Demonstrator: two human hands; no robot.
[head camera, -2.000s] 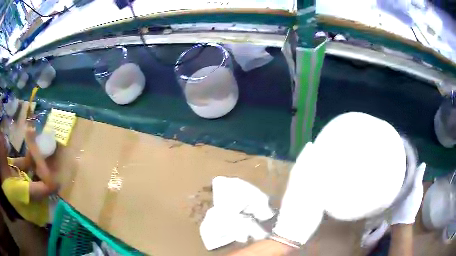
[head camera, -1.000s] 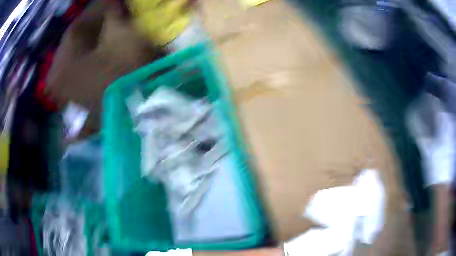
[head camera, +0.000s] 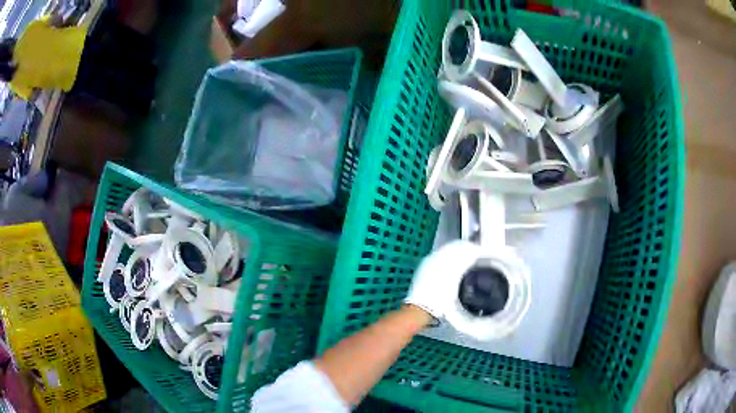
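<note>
My left hand (head camera: 440, 278), in a white glove, reaches into the large green crate (head camera: 670, 161) and is on a white ring-and-arm part (head camera: 516, 282). The part's ring faces up with a dark round centre, and its flat arm points away from me. My fingers are partly hidden by the ring. Many similar ring-and-arm parts (head camera: 476, 153) lie piled at the crate's far end, on a grey-white liner (head camera: 557, 282). My right hand is not in view.
A second green crate (head camera: 250, 306) full of ring-and-arm parts stands at left. A smaller green crate with a clear plastic bag (head camera: 218, 137) is behind it. A yellow crate (head camera: 48, 306) is far left. Cardboard (head camera: 702, 210) and white cloth (head camera: 706, 395) lie at right.
The view has swung from the bench and conveyor to the crates. My left hand has left the large white round piece and is now inside the large crate, at a ring-and-arm part.
</note>
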